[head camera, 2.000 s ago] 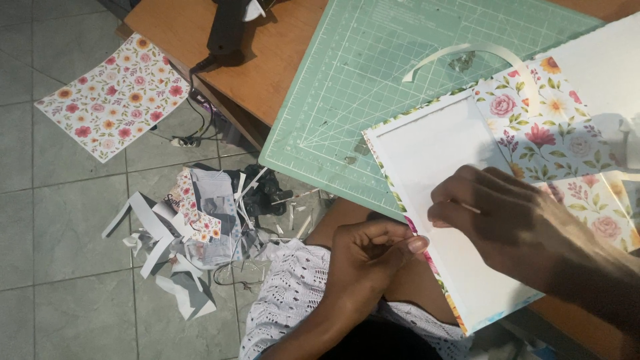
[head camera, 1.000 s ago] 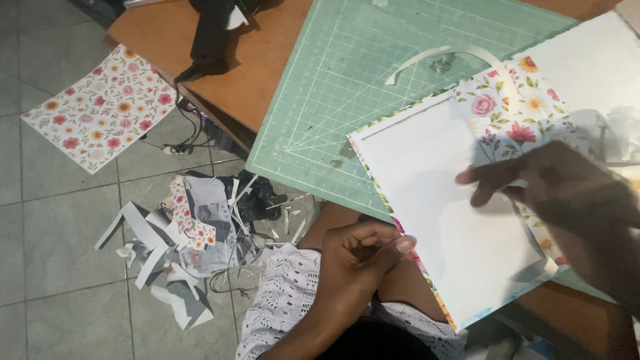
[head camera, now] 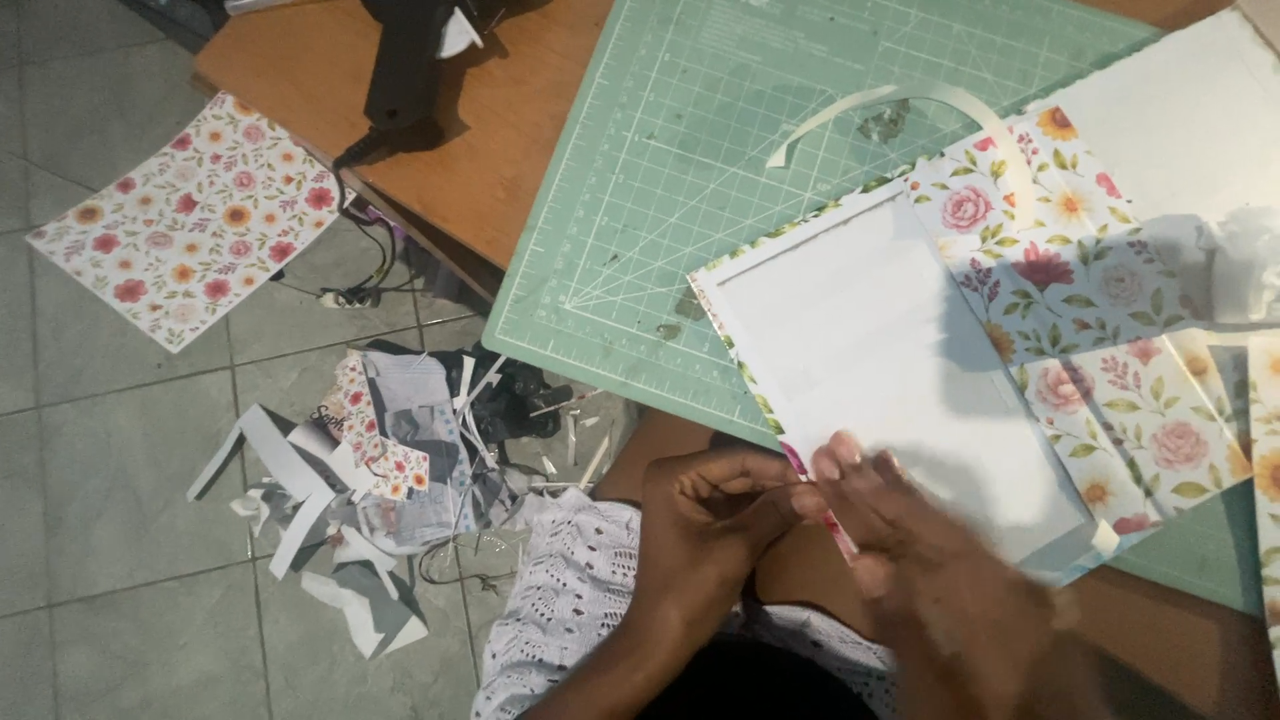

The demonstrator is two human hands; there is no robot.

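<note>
A book cover (head camera: 830, 350), white inside with floral paper folded round its rim, lies slanting over a green cutting mat (head camera: 680, 180) and past its near edge. My left hand (head camera: 710, 540) pinches the lower left edge of the cover between thumb and fingers. My right hand (head camera: 930, 570), partly blurred, lies with its fingers on that same edge, touching the left fingertips. Floral paper (head camera: 1070, 270) spans the middle beside the white panel. A curved cream strip (head camera: 890, 95) arches over the mat and the floral paper.
A black corded tool (head camera: 400, 90), perhaps a glue gun, rests on the wooden table (head camera: 500, 130). A floral sheet (head camera: 200, 220) hangs or lies beyond the table's left corner. Paper scraps (head camera: 390, 480) are heaped on the tiled floor. White lace cloth (head camera: 560, 590) covers my lap.
My right hand has come from over the middle of the cover down to its left edge, beside my left hand. The left hand keeps its pinch there.
</note>
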